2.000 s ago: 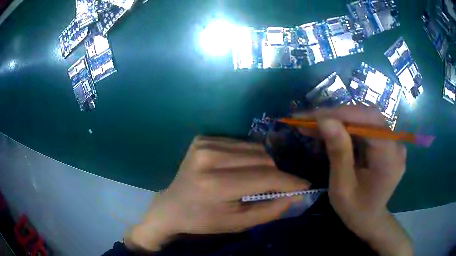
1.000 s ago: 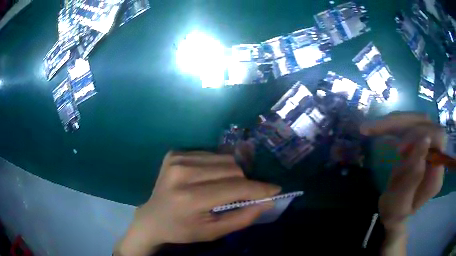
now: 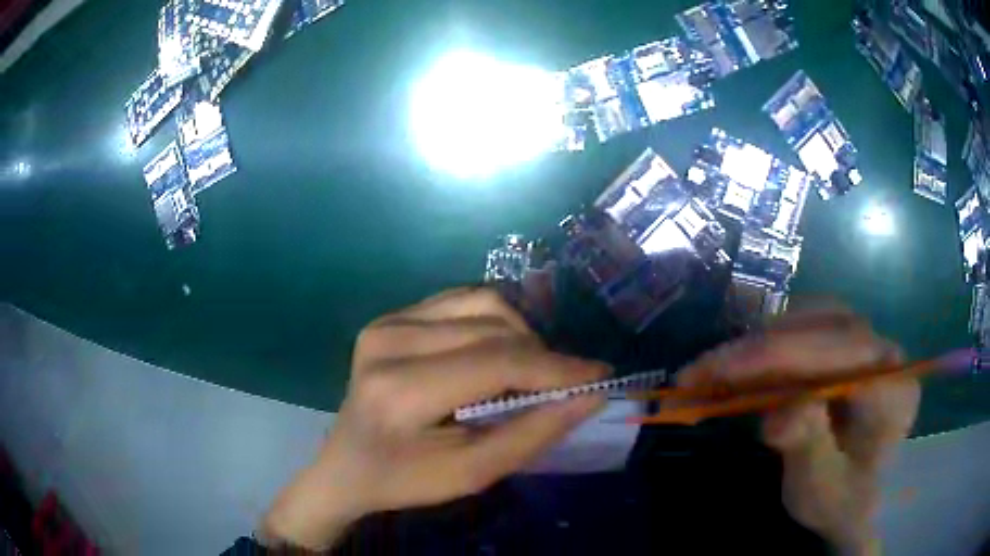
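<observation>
My left hand grips a white pad whose upper edge shows a strip of dark dots. My right hand holds orange tweezers with a pinkish rear end. Their tips are at the right end of the pad; contact cannot be told. A circuit board lies just above my left hand, partly dark with shadow. Any small piece at the tips is too small to see. Both hands are slightly blurred.
Overlapping boards lie beyond the hands on the green mat. A row of boards is farther back, beside strong lamp glare. Board piles stand at upper left and the right edge. A pale speck lies left.
My right hand went from above the board near my left hand out to the right, then came back left to the pad with the tweezers. My left hand keeps the pad.
</observation>
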